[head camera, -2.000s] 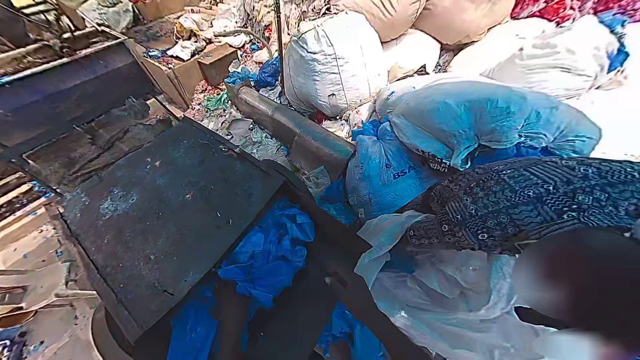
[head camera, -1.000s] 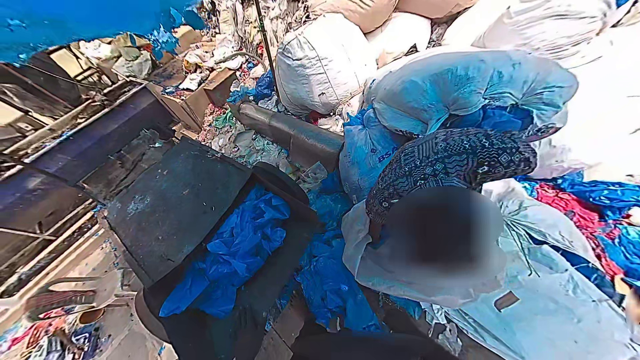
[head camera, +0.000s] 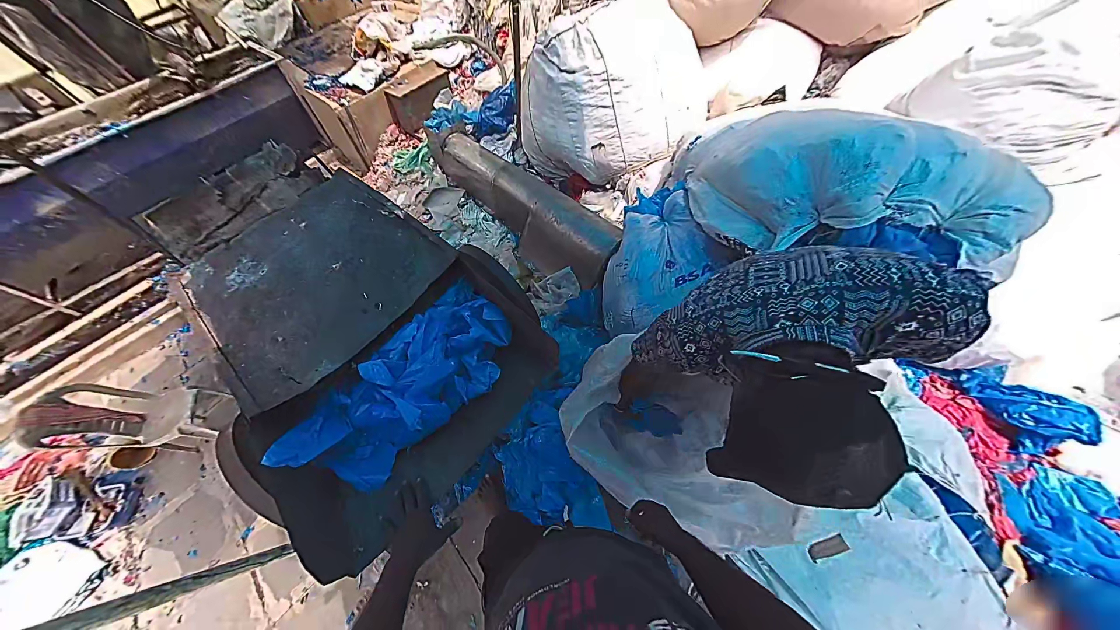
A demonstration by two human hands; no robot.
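Observation:
Crumpled blue plastic film lies in the mouth of a dark metal hopper with a black lining. My left hand rests at the lower rim of that mouth, fingers spread, with nothing seen in it. My right hand is by the near edge of a large open whitish sack; its fingers look curled, and whether they grip the sack cannot be told. More blue film lies between the hopper and the sack.
A co-worker in a patterned sleeve bends over the sack from the right, one hand inside it. Stuffed sacks are piled behind. A grey cylinder lies beyond the hopper. A plastic chair is at the left; blue and red film at the right.
Two seconds ago a hand reached toward the hopper's mouth with blue film around it; now my hands are apart near its rim and the sack. The co-worker has bent over the sack. The view has shifted.

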